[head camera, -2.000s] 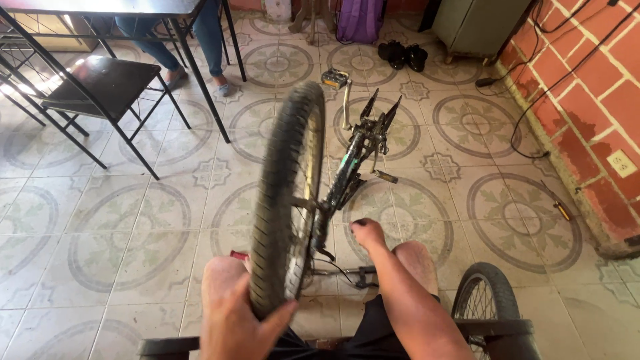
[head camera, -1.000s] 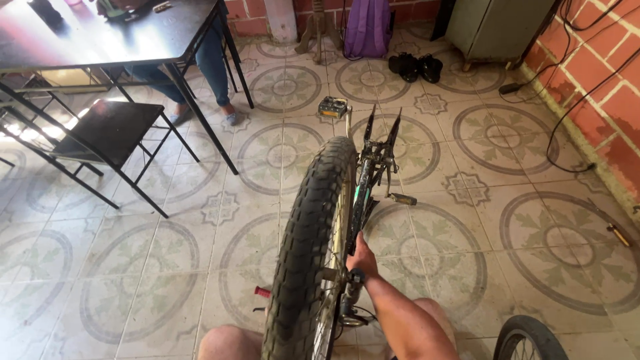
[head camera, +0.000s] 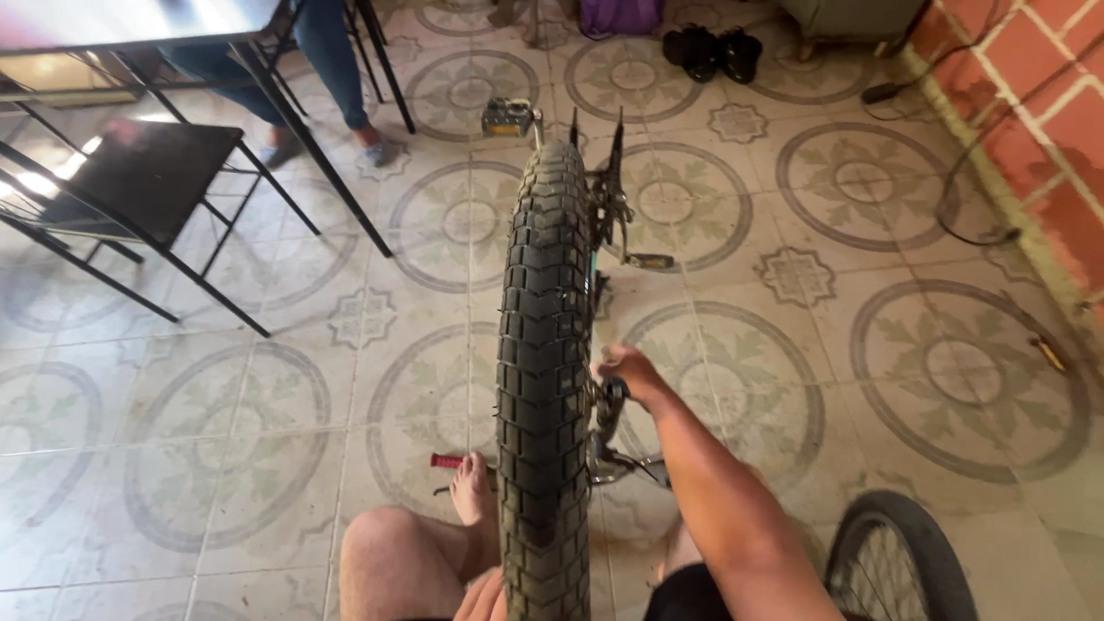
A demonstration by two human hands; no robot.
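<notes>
A bicycle wheel with a knobby black tyre (head camera: 543,328) stands upright in front of me, edge-on, and covers part of the upturned bicycle. The bicycle's frame (head camera: 609,185) shows behind it, with one pedal (head camera: 507,117) at the upper left and another pedal (head camera: 650,260) on the right. A red handlebar grip (head camera: 446,461) lies low at the left. My right hand (head camera: 630,373) is beside the wheel at the fork; its fingers are partly hidden, so its hold is unclear. Only a part of my left hand (head camera: 483,597) shows at the bottom, against the tyre's left side.
Another wheel (head camera: 901,561) is at the lower right. A black chair (head camera: 147,177) and a table (head camera: 138,21) stand at the left, with a seated person's legs (head camera: 332,65) beside them. Black shoes (head camera: 712,53), a purple bag (head camera: 619,15), a cabinet (head camera: 849,19) and a cable (head camera: 949,185) lie beyond, by the brick wall.
The wheel has turned from a slanted view to nearly edge-on. My left hand, on the tyre two seconds ago and unseen one second ago, shows partly at the bottom edge.
</notes>
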